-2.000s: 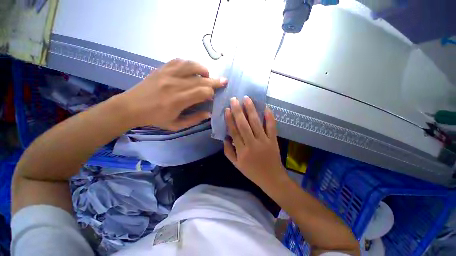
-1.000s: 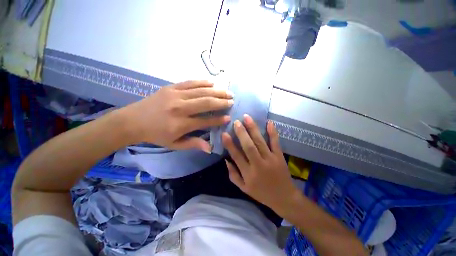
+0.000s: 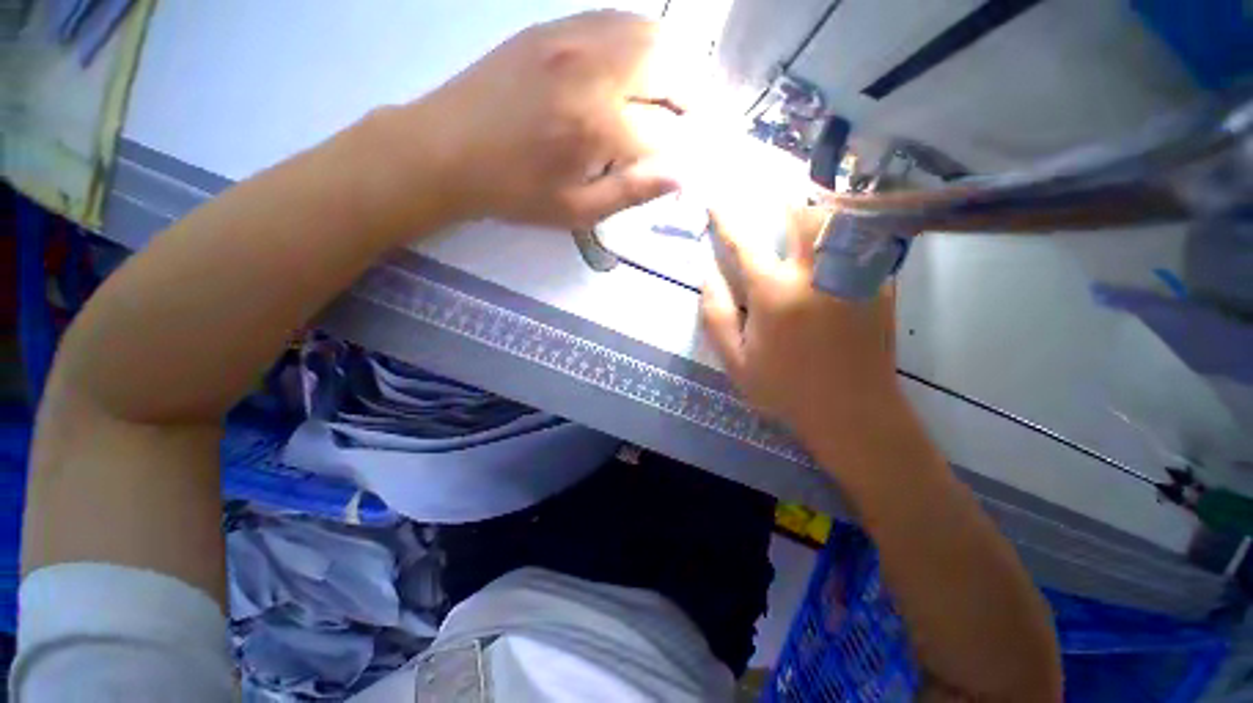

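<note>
My left hand (image 3: 577, 124) is at the upper middle, left of the needle area, its fingertips bent toward the bright spot. My right hand (image 3: 804, 330) lies on the machine bed, its fingertips in the glare in front of the needle area (image 3: 790, 117). The glare washes out the fingertips and any cloth between them, so I cannot tell what they hold. The grey cylindrical machine part (image 3: 859, 258) is just above my right hand. A stack of curved grey-blue pieces (image 3: 467, 474) hangs at the table edge near the lap.
The white machine head (image 3: 1017, 117) fills the upper right. The ruled table edge (image 3: 550, 343) runs diagonally below the hands. A green-handled tool (image 3: 1223, 508) lies at the right end. Crumpled grey pieces (image 3: 323, 584) are at lower left, a blue basket (image 3: 852, 618) at lower right.
Both hands have moved from the front edge up to the needle area. The grey-blue strip seen under them before is lost in the glare. The view has shifted and the machine head looks larger.
</note>
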